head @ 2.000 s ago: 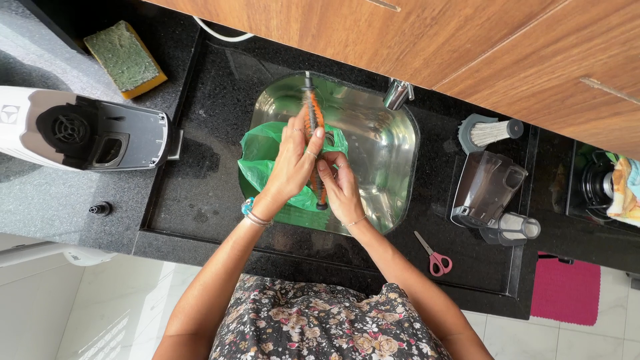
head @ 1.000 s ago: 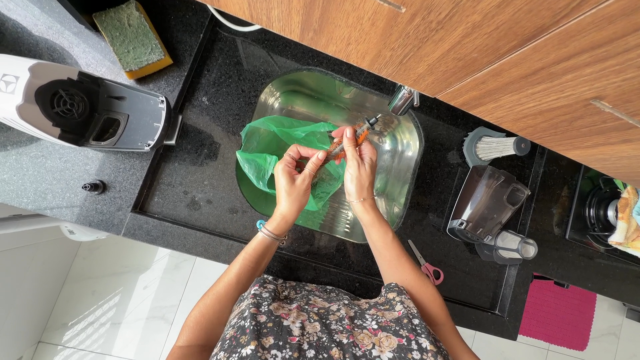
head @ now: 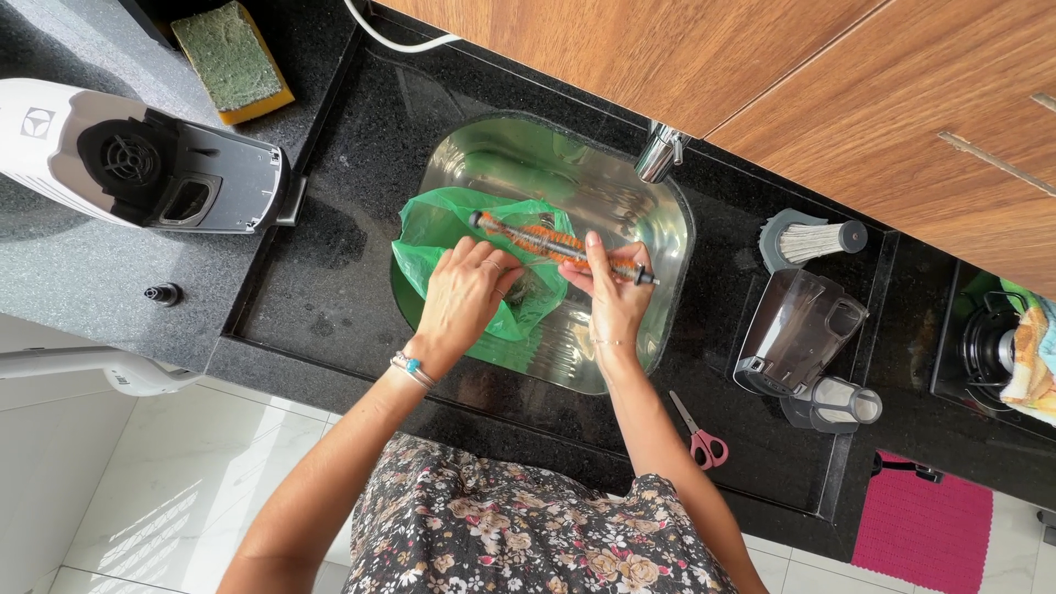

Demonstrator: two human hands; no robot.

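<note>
My right hand (head: 617,289) holds a vacuum cleaner's brush roller (head: 553,243) with orange and dark bristles near its right end, above the sink. My left hand (head: 470,285) is just below the roller's left part, its thumb and fingertips pinched together; fine strands seem to run from them toward the roller. Beneath both lies an opened green plastic bag (head: 429,219) in the stainless steel sink (head: 635,214). A clump of greyish hair or lint (head: 521,287) shows in the bag, partly hidden by my left fingers.
Left on the counter are a vacuum body (head: 124,161), a sponge (head: 227,62) and a small black part (head: 162,294). The faucet (head: 660,154) overhangs the sink. At right are pink-handled scissors (head: 701,433), a pleated filter (head: 813,239), a clear dust container (head: 792,330), a mesh filter (head: 841,403) and a stove burner (head: 986,346).
The roller has turned from nearly upright in view, two seconds ago, to lying across it, its left end now exposed. My hands were close together on it; my left hand has since moved away from my right.
</note>
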